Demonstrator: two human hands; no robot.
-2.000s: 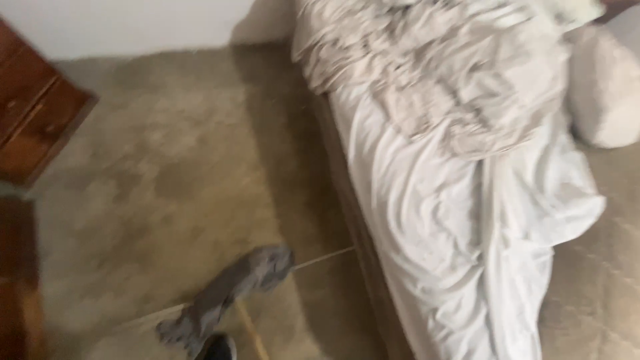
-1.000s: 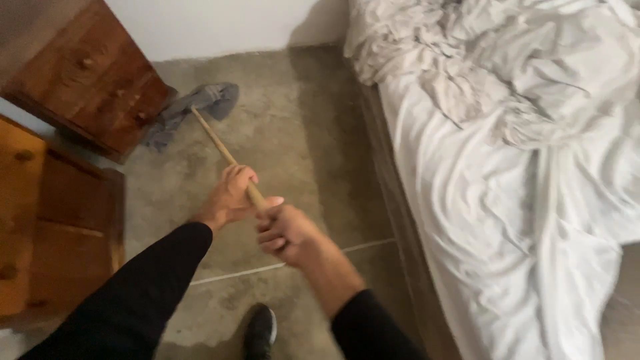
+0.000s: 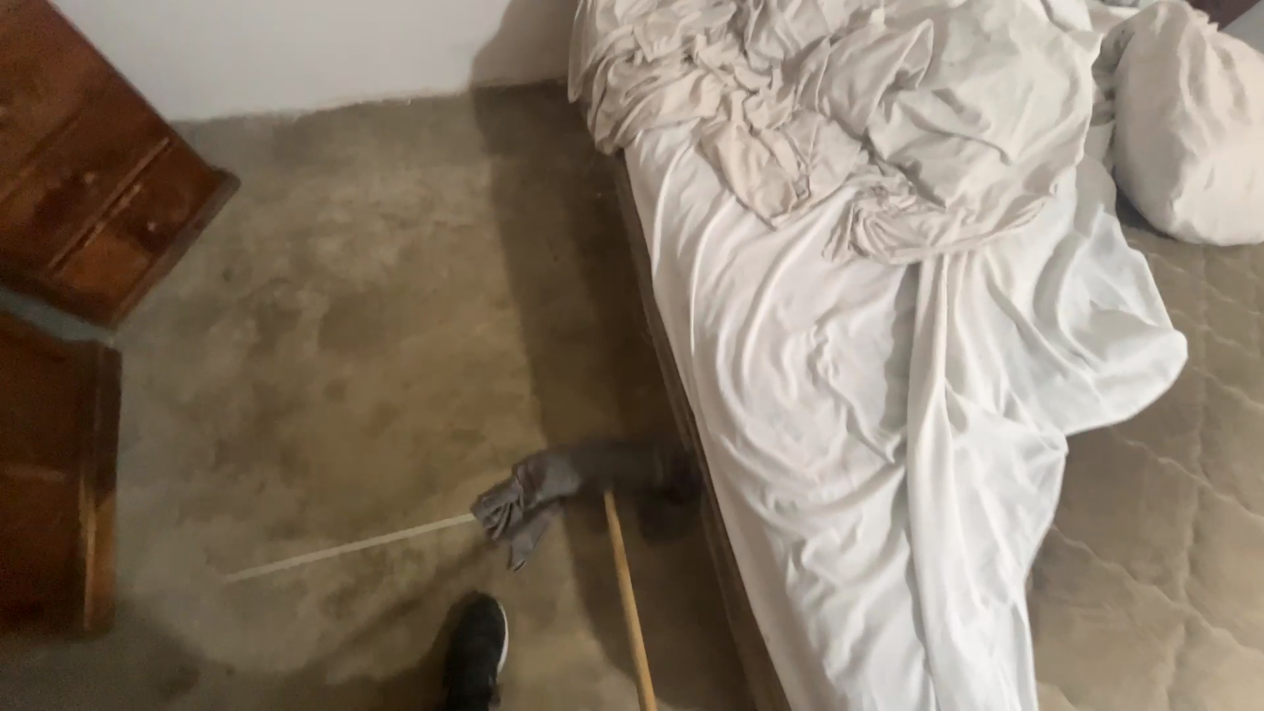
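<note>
A dark grey cloth point(image 3: 543, 484) lies over the head of a floor mop or squeegee on the concrete floor, its right end dark and blurred against the side of the bed. From it a wooden pole point(image 3: 628, 602) runs down past the lower edge of the view. Neither my left hand nor my right hand shows, so what they hold is hidden. A black shoe with a white sole edge point(image 3: 476, 647) stands left of the pole.
On the right is a bed with a rumpled white sheet point(image 3: 839, 395), a bare quilted mattress point(image 3: 1155, 533) and a pillow point(image 3: 1195, 138). Wooden drawer furniture point(image 3: 118, 197) and another wooden piece point(image 3: 59, 484) stand at the left. A pale wall point(image 3: 296, 49) bounds the floor.
One second ago both my hands held the pole, with the cloth near the drawers; now the hands are out of view and the cloth is beside the bed.
</note>
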